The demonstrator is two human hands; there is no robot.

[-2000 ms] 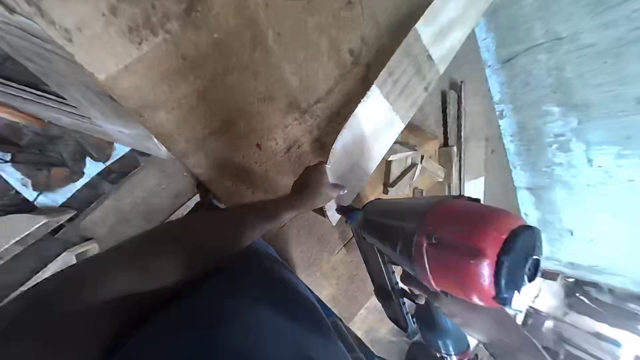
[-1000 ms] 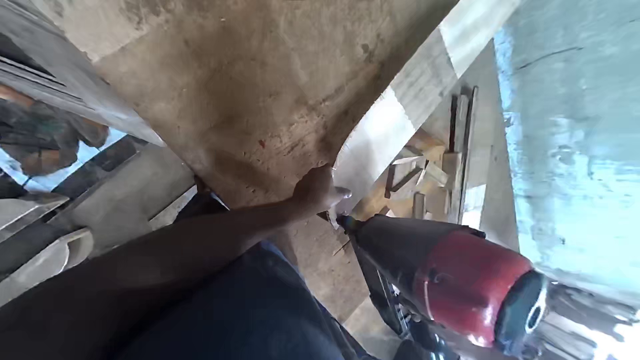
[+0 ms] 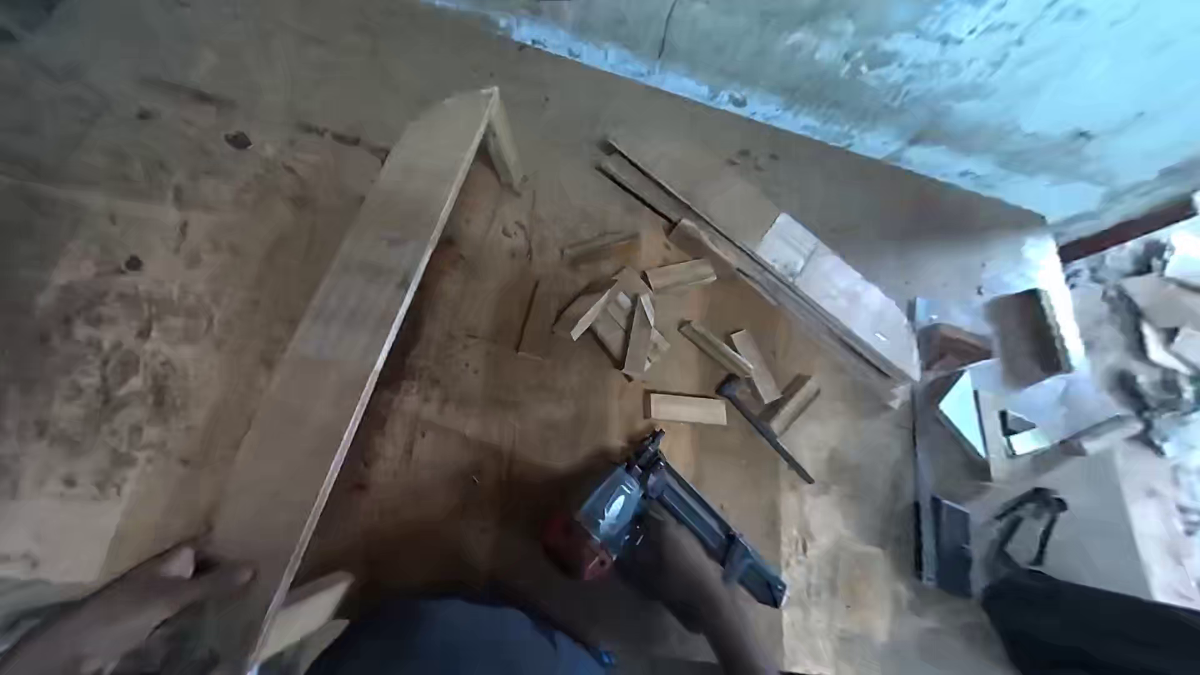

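My right hand (image 3: pixel 670 562) grips the handle of a red and dark pneumatic nail gun (image 3: pixel 614 506) low over the wooden worktop, its magazine slanting down to the right. At the lower left, my left hand (image 3: pixel 141 609) rests at the near end of a long wooden board (image 3: pixel 337 309), fingers spread and thumb near its face; whether it grips the board is unclear. A short wood piece (image 3: pixel 503 145) meets the board's far end at an angle. Another short piece (image 3: pixel 305 609) lies against its near end. Several small wood blocks (image 3: pixel 637 328) lie right of the board.
A hammer (image 3: pixel 764 427) lies beside the blocks. Long wooden strips (image 3: pixel 778 281) rest further right on the worktop (image 3: pixel 469 450). A rough bluish wall (image 3: pixel 844 84) runs behind. At the right edge are a dark clamp-like tool (image 3: pixel 1031 516), a dark sleeve or cloth and wood scraps (image 3: pixel 1031 337).
The nail gun has moved from the board's near end, beside my left hand, down to the worktop right of the board. The view has swung strongly.
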